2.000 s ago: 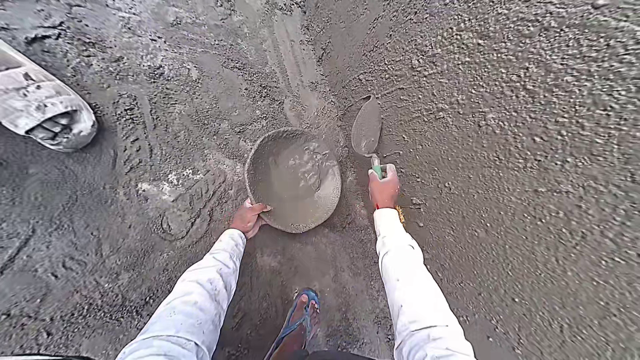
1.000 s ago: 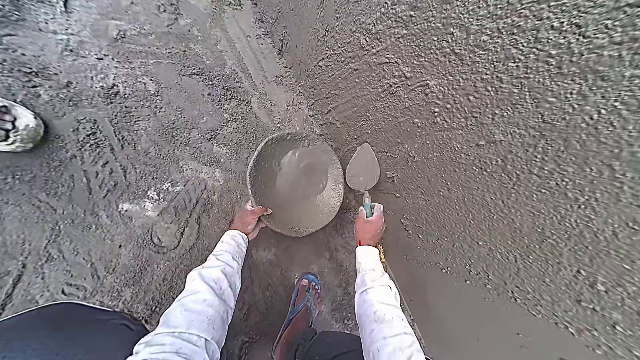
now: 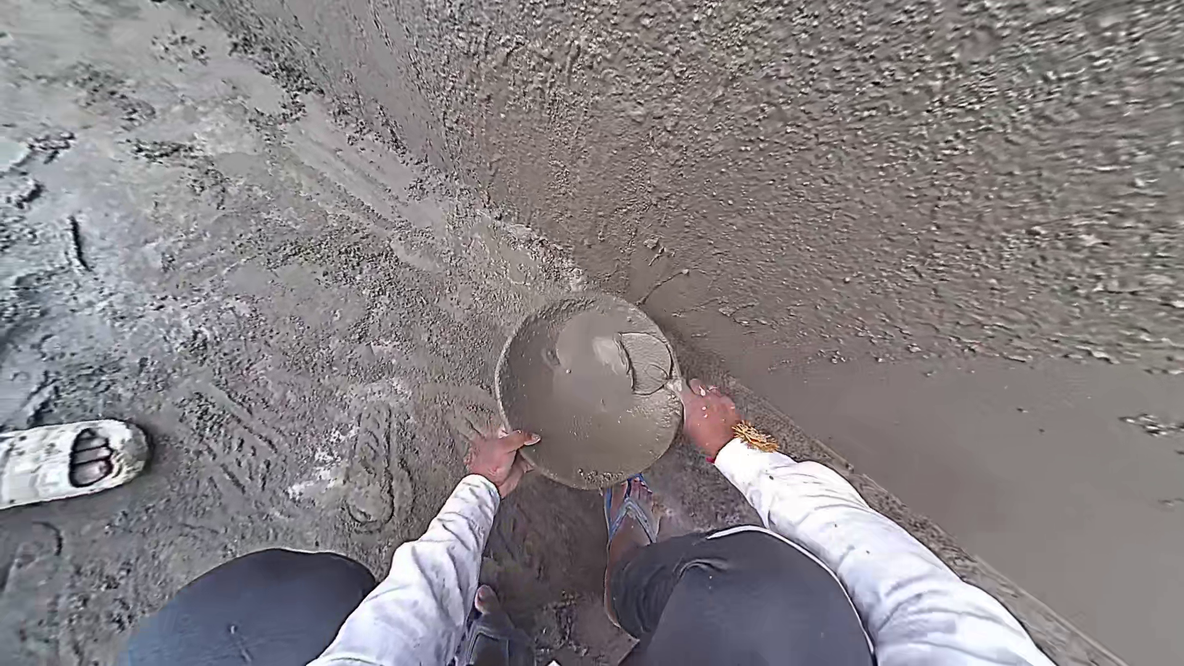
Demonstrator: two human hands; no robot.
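A round shallow pan (image 3: 588,453) of wet grey mortar is in the middle of the view, above my sandalled foot. My left hand (image 3: 500,458) grips its lower left rim, thumb on top. My right hand (image 3: 709,418), with a yellow thread band at the wrist, is closed around the handle of a trowel at the pan's right rim. The trowel's blade (image 3: 647,362) lies in the mortar inside the pan, coated grey. Its handle is mostly hidden by my fingers.
A rough mortar-coated surface (image 3: 832,185) fills the upper right, with a smoother wet band (image 3: 971,462) below it and a straight edge beside my right arm. Muddy ground (image 3: 277,305) spreads left. Another person's mud-caked shoe (image 3: 74,461) stands at the far left.
The trowel was outside the pan, to its right, in both earlier frames; its blade is now in the mortar. My left hand has stayed on the rim. The view has turned.
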